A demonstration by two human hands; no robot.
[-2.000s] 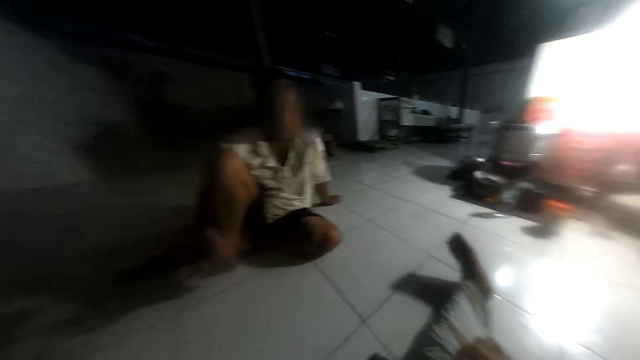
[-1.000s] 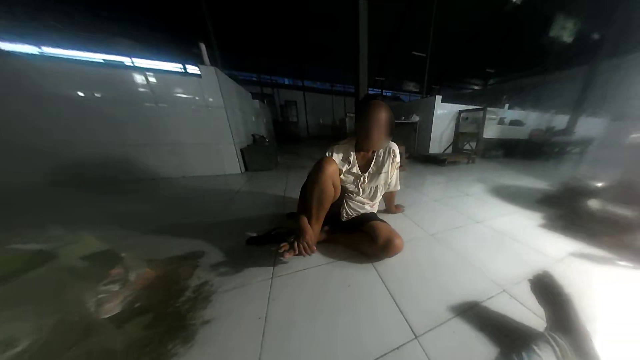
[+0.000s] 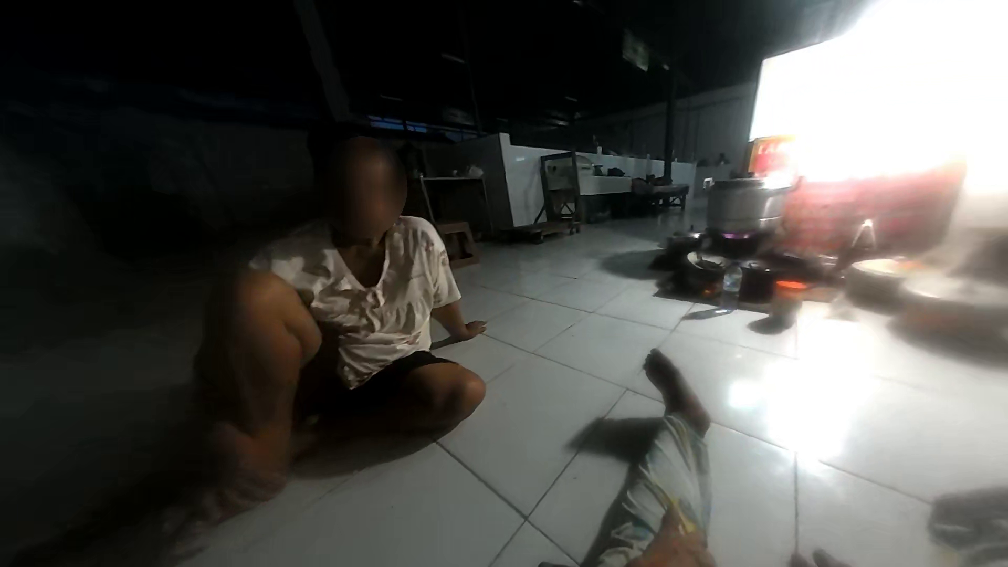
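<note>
At the bottom edge, a hand, most likely my left hand (image 3: pixel 676 545), rests on the lower part of my outstretched leg in patterned light trousers (image 3: pixel 665 480). Its fingers are cut off and blurred, and no object shows in it. My bare foot (image 3: pixel 677 390) points away over the white floor tiles. A few small dark digits (image 3: pixel 819 559) poke in at the bottom edge; whether they are toes or fingers is unclear. My right hand cannot be made out.
Another person in a light shirt (image 3: pixel 386 299) sits on the floor at left, one knee raised, one hand on the tiles. At right stand a large metal pot (image 3: pixel 744 206), a clear bottle (image 3: pixel 731 287) and several bowls beside a glaring light. A wheeled cart (image 3: pixel 561 193) is behind.
The view swung left, then back right. The hand on my leg, out of sight one second ago, shows again at the bottom edge. The seated person keeps much the same pose.
</note>
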